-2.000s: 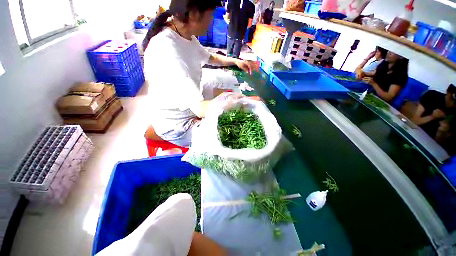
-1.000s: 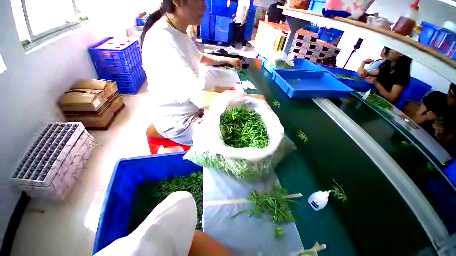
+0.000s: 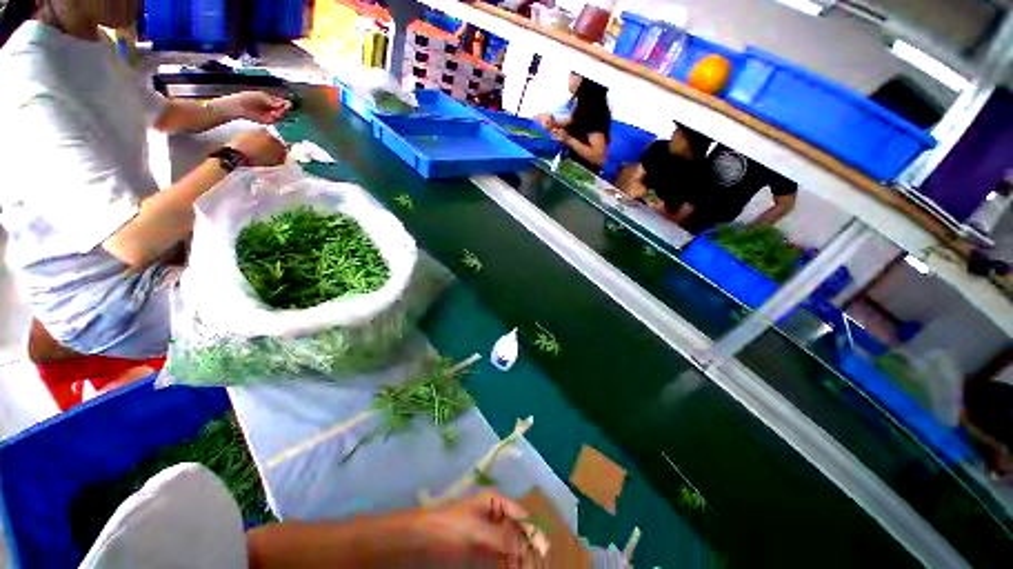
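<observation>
My left hand (image 3: 489, 536) is at the bottom edge, partly cut off and blurred, over the near part of a brown cardboard pad (image 3: 544, 513). Whether its fingers hold anything is unclear. My right hand is not in view. A stemmed sprig bunch (image 3: 424, 402) lies on the whitish table cover (image 3: 333, 458), beside a large clear bag of green leaves (image 3: 317, 261). A small sprig (image 3: 484, 478) lies near a cream tape strip (image 3: 505, 442). A white glue bottle (image 3: 504, 350) stands at the belt edge.
A dark green belt (image 3: 600, 383) carries spaced sprigs, one at right (image 3: 691, 496). A cardboard scrap (image 3: 598, 478) lies beyond the pad. A blue crate (image 3: 83, 433) with foliage is lower left. A seated person in white (image 3: 72, 145) works beyond the bag.
The view has swung right, so the bag, bunch and bottle sit further left. My left hand, the cardboard pad and the scrap have come into view.
</observation>
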